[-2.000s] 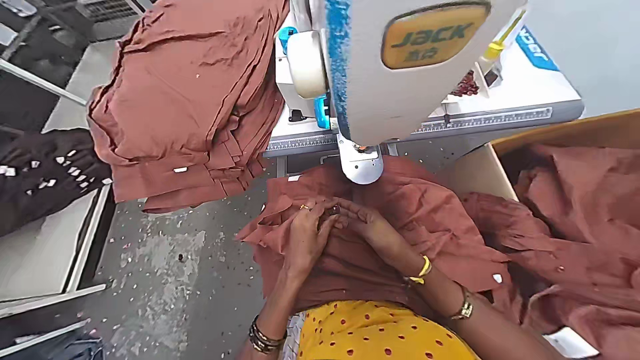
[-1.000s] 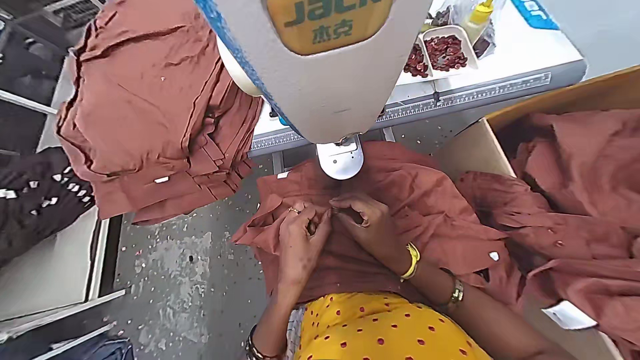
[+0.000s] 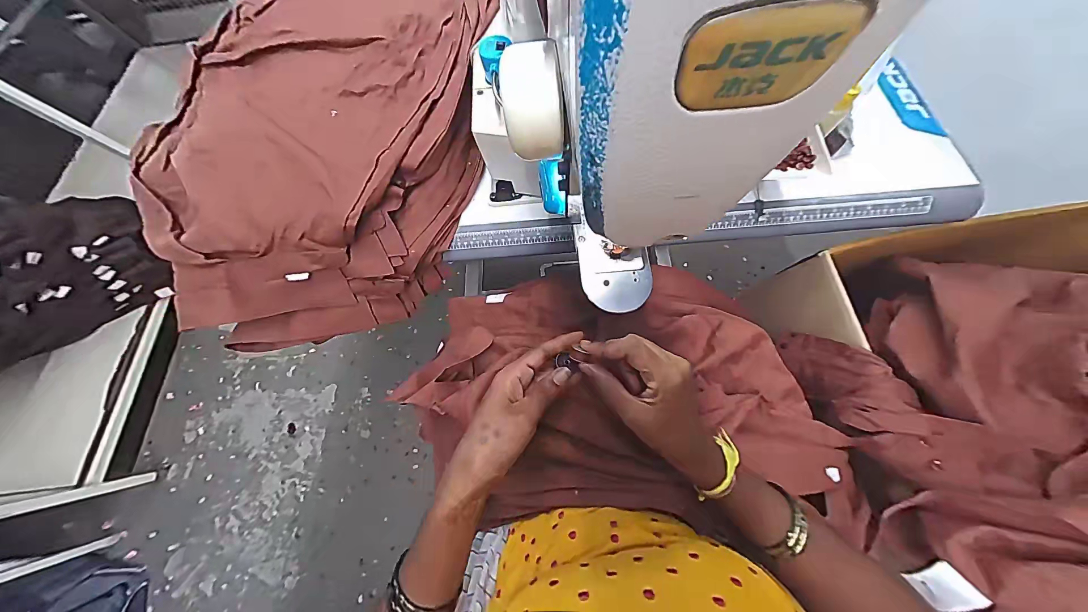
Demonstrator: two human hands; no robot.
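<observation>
My left hand (image 3: pixel 518 391) and my right hand (image 3: pixel 637 382) meet at the fingertips over a reddish-brown garment (image 3: pixel 595 450) on my lap. Between the fingertips is a small dark round thing (image 3: pixel 566 362), which looks like a button; both hands pinch at it. Just beyond the hands, the rounded metal plate (image 3: pixel 616 285) of a Jack sewing machine (image 3: pixel 748 110) stands over the far part of the garment. The machine's needle area is largely hidden by its head.
A stack of reddish-brown garments (image 3: pixel 280 170) lies at the left, dark garments (image 3: pixel 68 272) beyond it. At the right, a cardboard box (image 3: pixel 807 297) holds more brown cloth (image 3: pixel 1003 357). Dark red buttons (image 3: pixel 797 158) sit on the white machine table (image 3: pixel 901 166).
The view has swung, hiding much of the button tray behind the machine head. The fingertips, drawn slightly apart one second ago, now meet around the small round thing.
</observation>
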